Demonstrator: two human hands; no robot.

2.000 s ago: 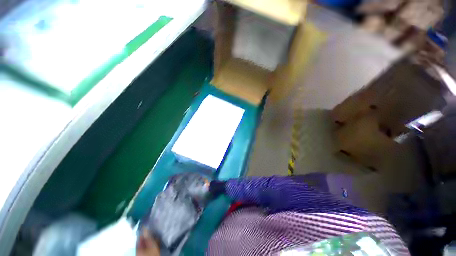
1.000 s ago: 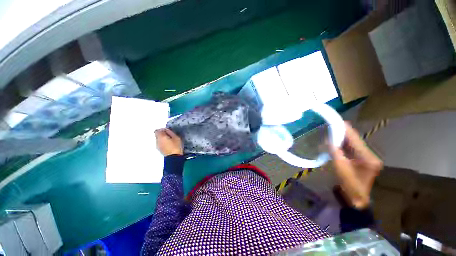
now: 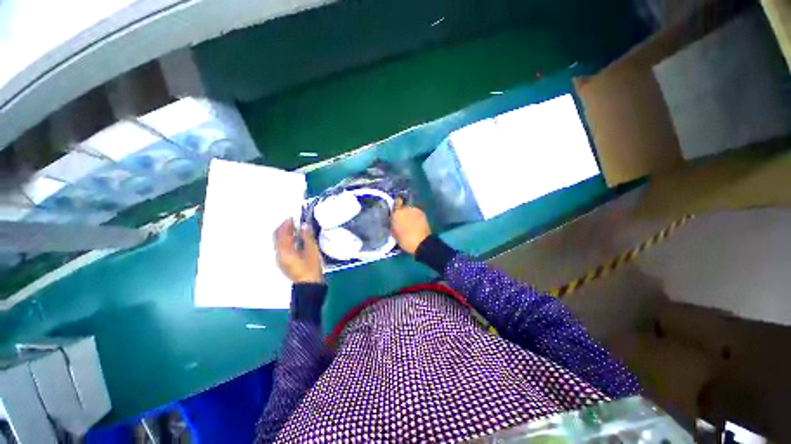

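The white over-ear headphones (image 3: pixel 340 212) lie on the dark plastic bag (image 3: pixel 375 217) inside an open retail box, cups to the left and headband to the right. The white box lid (image 3: pixel 251 234) is spread out to the left. My left hand (image 3: pixel 299 251) is at the box's left edge beside the cups; whether it grips anything is unclear. My right hand (image 3: pixel 408 227) holds the headband at its right end, fingertips over the band.
Closed white retail boxes (image 3: pixel 525 156) stand to the right, before a brown shipping carton (image 3: pixel 633 121). Picture-faced boxes (image 3: pixel 165 152) line the upper left. Grey-white boxes (image 3: pixel 65 386) stand lower left, near a blue bin (image 3: pixel 221 408). A green channel (image 3: pixel 390 95) runs behind.
My right hand has brought the headphones left and down into the open box. The dark bag, earlier stretched rightward from the box, now lies bunched beneath and behind them.
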